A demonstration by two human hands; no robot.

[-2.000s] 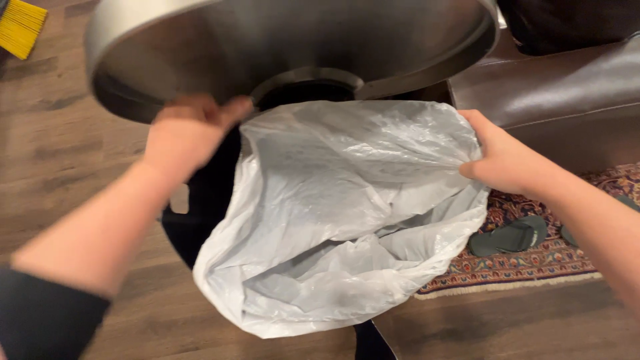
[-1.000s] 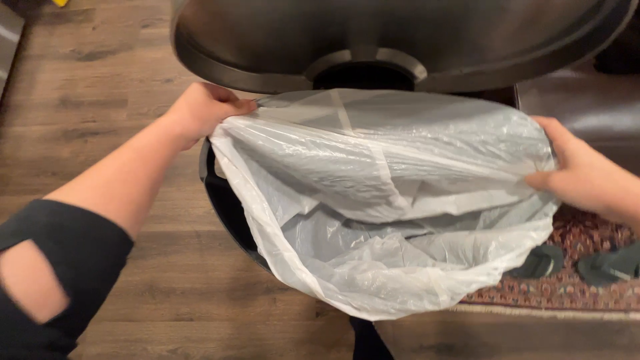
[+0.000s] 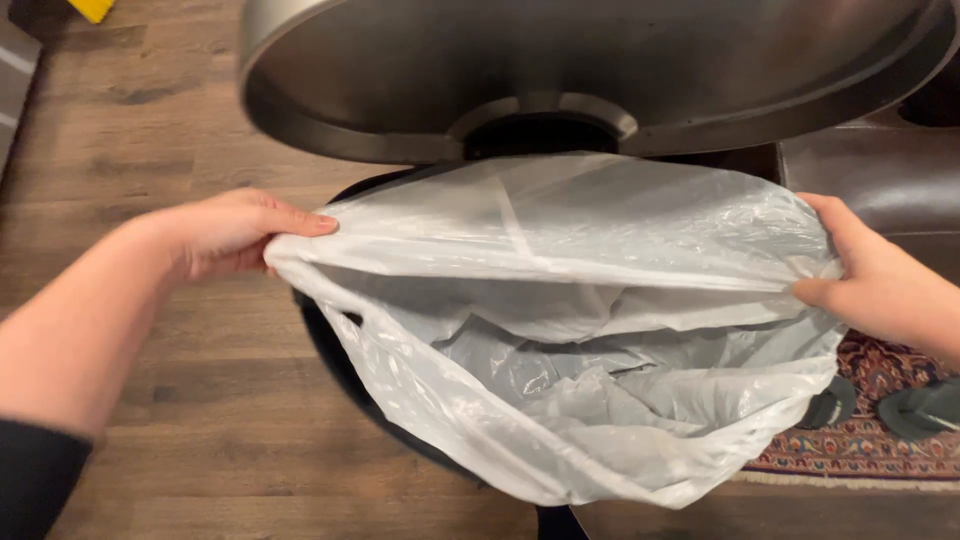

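A white plastic trash bag (image 3: pixel 480 420) is spread over the mouth of a black trash can (image 3: pixel 337 360), whose metal lid (image 3: pixel 420 75) stands raised behind it. My left hand (image 3: pixel 232 229) pinches the bag's rim at the left, thumb on top. At the right, my right hand (image 3: pixel 870 262) grips the opposite side of the rim between thumb and fingers. The rim is stretched taut between both hands, and the bag gapes toward me with crumpled folds inside. Part of the can's dark rim shows at the left; the bag hides most of the rest.
Behind at the right is a brown leather seat (image 3: pixel 862 172). Dark slippers (image 3: pixel 919 411) lie on a patterned rug (image 3: pixel 862 450). A black pedal (image 3: pixel 559 523) juts out at the can's base onto the wood floor (image 3: pixel 225 420). Something yellow (image 3: pixel 94 7) is at the top left.
My left hand, blurred near the lid two seconds ago, now holds the bag's left rim. The bag is stretched wider sideways than two seconds ago. My right hand stays on the right side of the bag.
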